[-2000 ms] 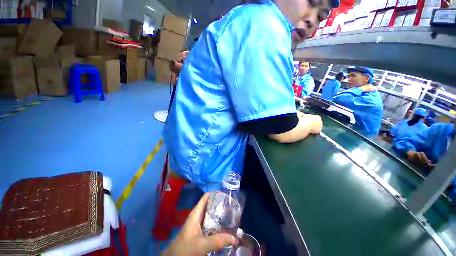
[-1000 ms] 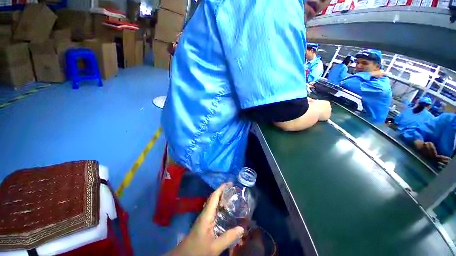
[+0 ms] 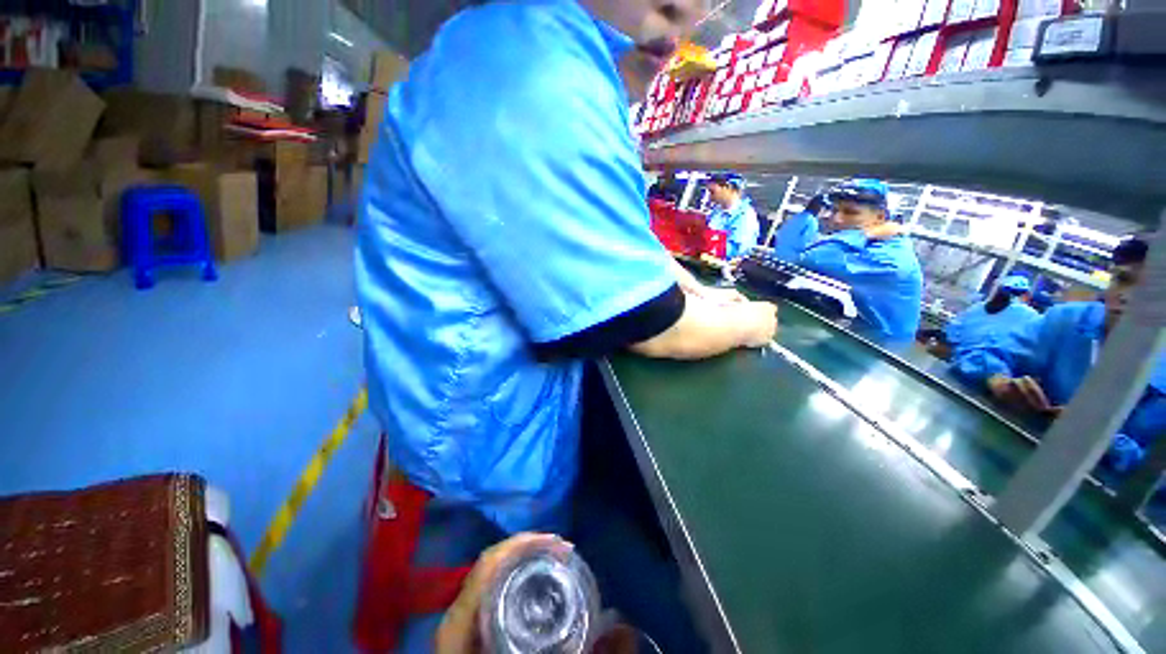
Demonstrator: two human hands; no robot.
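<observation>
My left hand (image 3: 473, 603) is at the bottom edge, partly cut off, gripping a clear plastic bottle (image 3: 542, 606). The bottle shows nearly end-on, with a round ringed end facing the camera. It is low beside the green worktop (image 3: 754, 498), left of its pale edge. A clear curved rim and a small reddish-brown patch show at the bottom edge just right of the bottle; I cannot tell what they are. I cannot make out my right hand.
A person in a blue smock (image 3: 486, 256) sits close ahead on a red stool (image 3: 394, 562), forearm on the worktop. A cushioned stool (image 3: 109, 562) is at lower left. A metal post (image 3: 1087, 396) and overhead shelf (image 3: 895, 134) are at right. Other workers sit across the belt.
My left hand is lower in the picture, and the bottle has tipped from upright to end-on. The view has turned right, so the seated person and stools appear further left.
</observation>
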